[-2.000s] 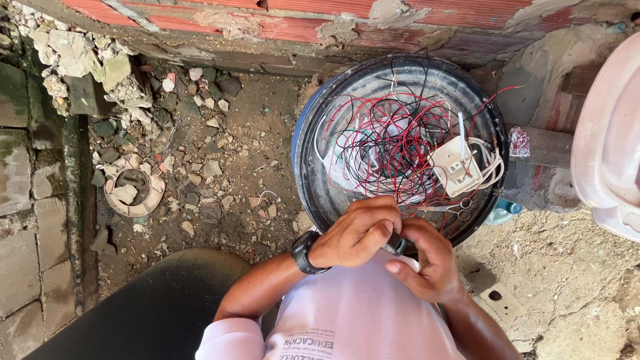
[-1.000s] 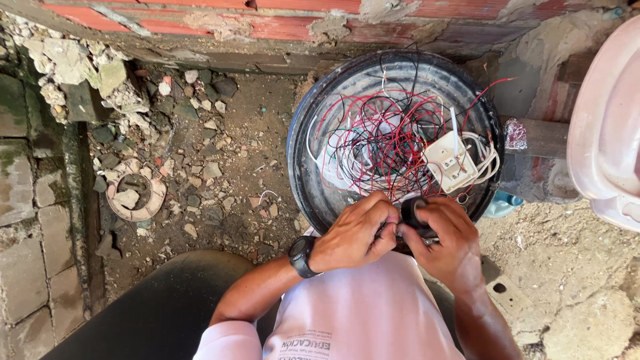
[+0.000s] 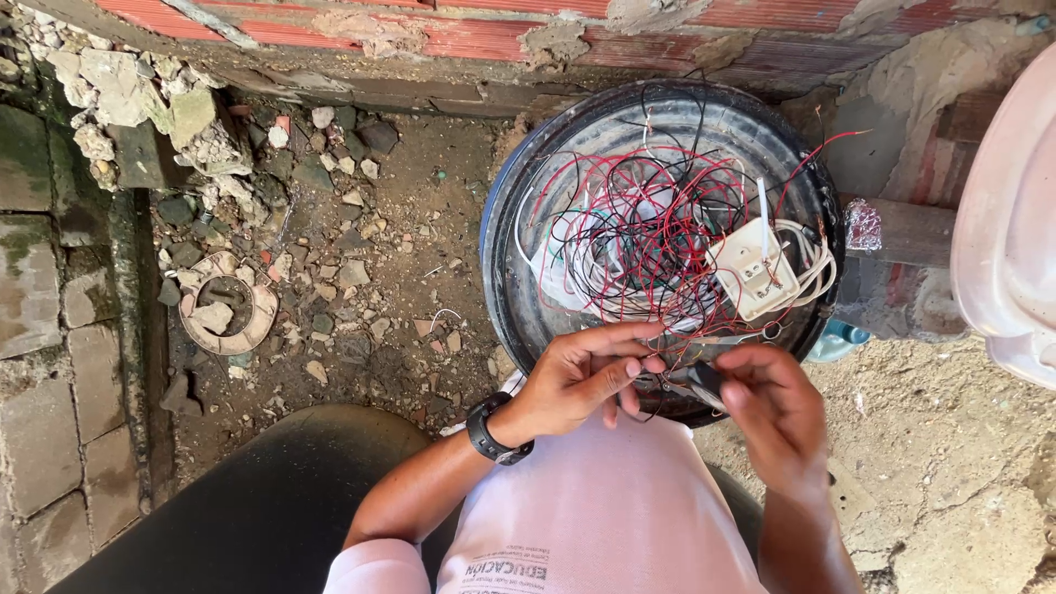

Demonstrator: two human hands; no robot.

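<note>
A tangle of thin red and black wires (image 3: 660,239) lies on a round black lid or drum top (image 3: 516,305). A cream plastic electrical box (image 3: 755,268) with screw terminals and a white cable (image 3: 813,272) sits at its right side. My left hand (image 3: 586,375), with a black watch on the wrist, pinches a thin wire end at the lid's near edge. Close to its right, my right hand (image 3: 767,404) holds a small dark object (image 3: 705,381), probably a roll of tape, between thumb and fingers. Scissors (image 3: 742,337) lie just above, partly hidden among the wires.
A brick wall (image 3: 462,37) runs behind the lid. Rubble (image 3: 190,124) and a broken ring-shaped piece (image 3: 228,303) lie on the ground at left. A pale pink plastic basin or chair (image 3: 1011,223) stands at right, with crumpled foil (image 3: 863,224) on a ledge before it.
My hands have moved apart from their close position. The dark object, between both hands earlier, is now in my right hand alone, and the scissors show more plainly.
</note>
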